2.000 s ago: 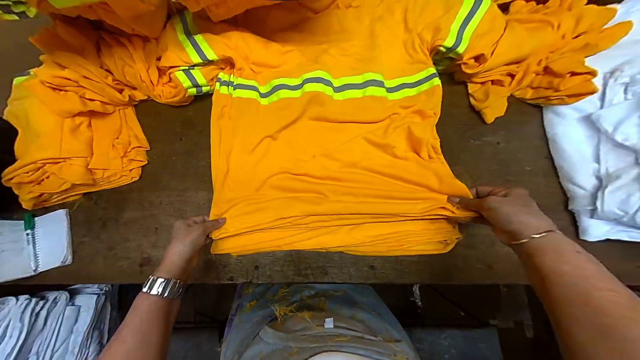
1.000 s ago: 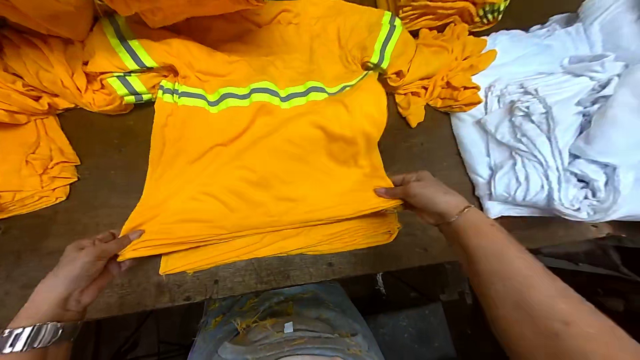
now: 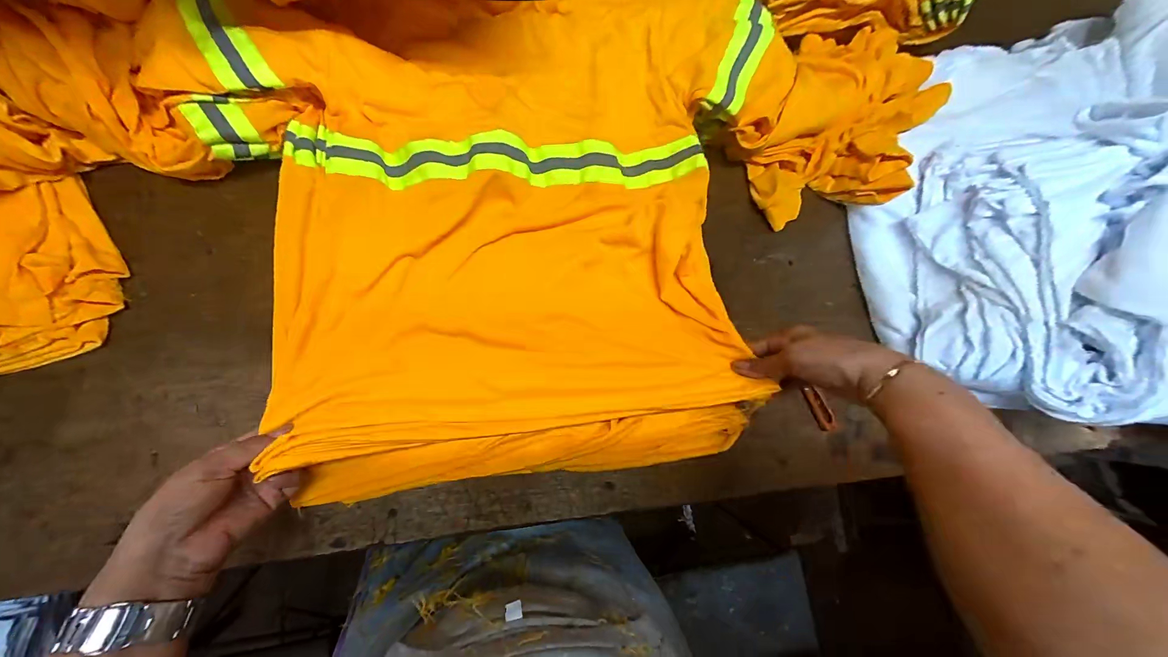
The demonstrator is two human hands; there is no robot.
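An orange shirt (image 3: 511,292) with yellow-green and grey reflective bands lies spread on top of a stack of orange shirts (image 3: 547,456) on the brown table. At its lower left corner, my left hand (image 3: 205,511), wearing a metal watch, pinches the hem between thumb and fingers. My right hand (image 3: 812,360), with a thin bracelet on the wrist, grips the hem's lower right corner. Between the hands the hem is stretched, slightly above the stack's front edge. A small reddish-brown object (image 3: 818,408) lies below my right hand; what it is I cannot tell.
Piled white fabric (image 3: 985,274) lies on the right. Folded orange cloth (image 3: 55,274) sits at the left, and bunched orange cloth (image 3: 839,128) at the back right. The table's front edge (image 3: 438,520) runs just before my lap, where thread scraps lie on the clothing.
Both hands keep their hold on the hem corners. Since the earliest frame, the hem's left corner has come off the stack's edge and hangs over it. The view has shifted to the right.
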